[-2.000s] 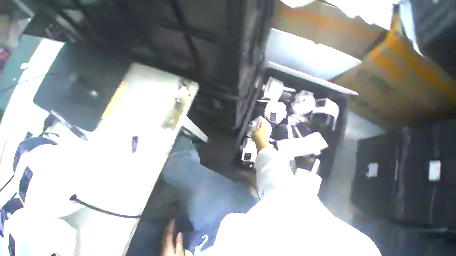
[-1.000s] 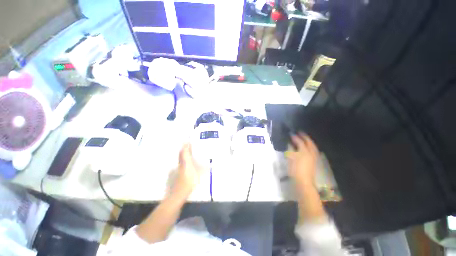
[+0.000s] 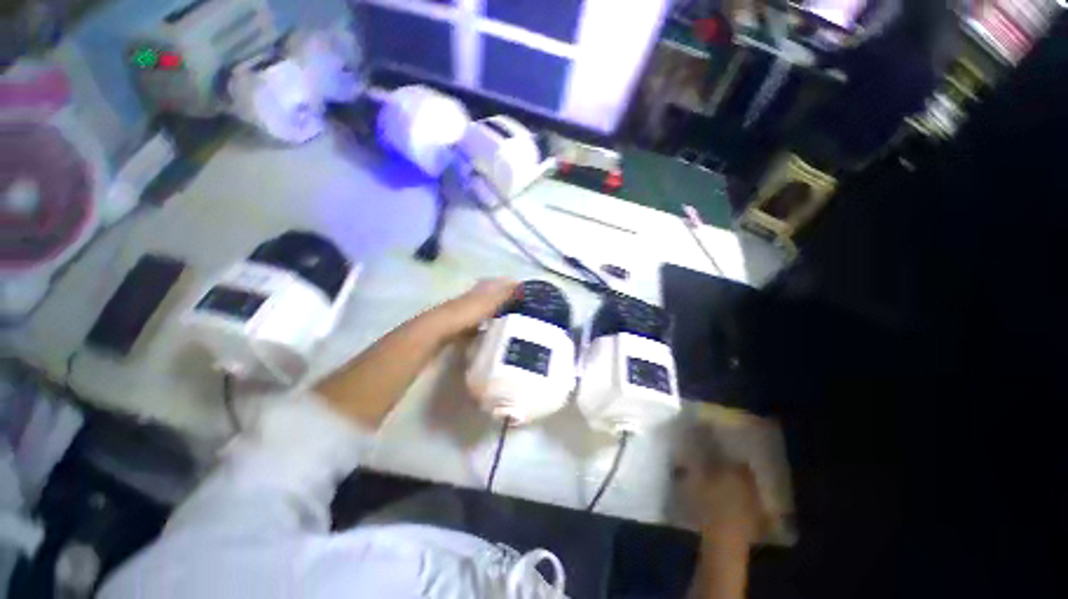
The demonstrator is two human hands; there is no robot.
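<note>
Three white security cameras with black heads lie on the off-white bench: one at the left (image 3: 275,310), one in the middle (image 3: 524,365) and one to its right (image 3: 629,380). Black leads run from their ends towards the front edge. My left hand (image 3: 483,307) is at the upper left side of the middle camera, fingertips against or beside its black head; its grip is partly hidden. My right hand (image 3: 726,491) is blurred and dark near the bench's front right corner, its fingers unclear.
A monitor (image 3: 515,59) with several panes stands behind. White units (image 3: 424,129) with leads, a power supply (image 3: 205,53) and a pink fan (image 3: 41,193) are at the back and left. A smartphone (image 3: 138,304) lies left. A black mat (image 3: 709,328) lies right.
The view has turned from an open crate of cameras to the bench, then tilted. My left hand has moved up along the middle camera; my right hand has moved from the black mat towards the front edge.
</note>
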